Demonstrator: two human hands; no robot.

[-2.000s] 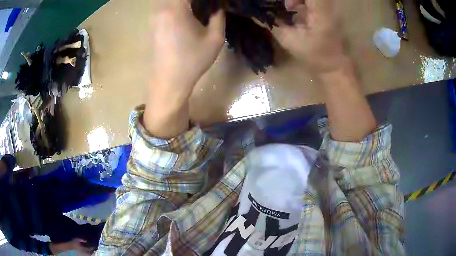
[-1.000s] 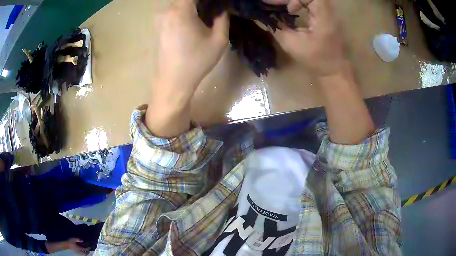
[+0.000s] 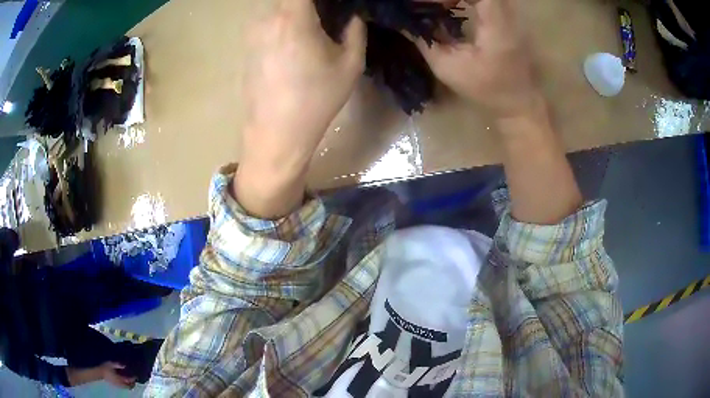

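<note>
A black shaggy figure [image 3: 397,66] is at the top middle, cut off by the picture's upper edge. My left hand [image 3: 300,70] holds it from the left side, thumb against the black strips. My right hand [image 3: 486,66] grips its right side, with thumb and fingers pinching the ragged edge. Both hands are bare and their upper parts run out of the picture. The lower black part hangs down between the hands over the tan bench top. The figure's far side is hidden.
Black clumps with tan legs [image 3: 109,85] lie at the bench's left end, more at the right end [image 3: 685,47]. A white glue bottle [image 3: 604,74] and purple-yellow tube [image 3: 627,39] lie at right. A blue bin [image 3: 163,253] and another person's hand [image 3: 117,374] are lower left.
My left hand has shifted slightly right. The black figure stays between both hands with only small movement. The other person's hand at lower left has moved a little.
</note>
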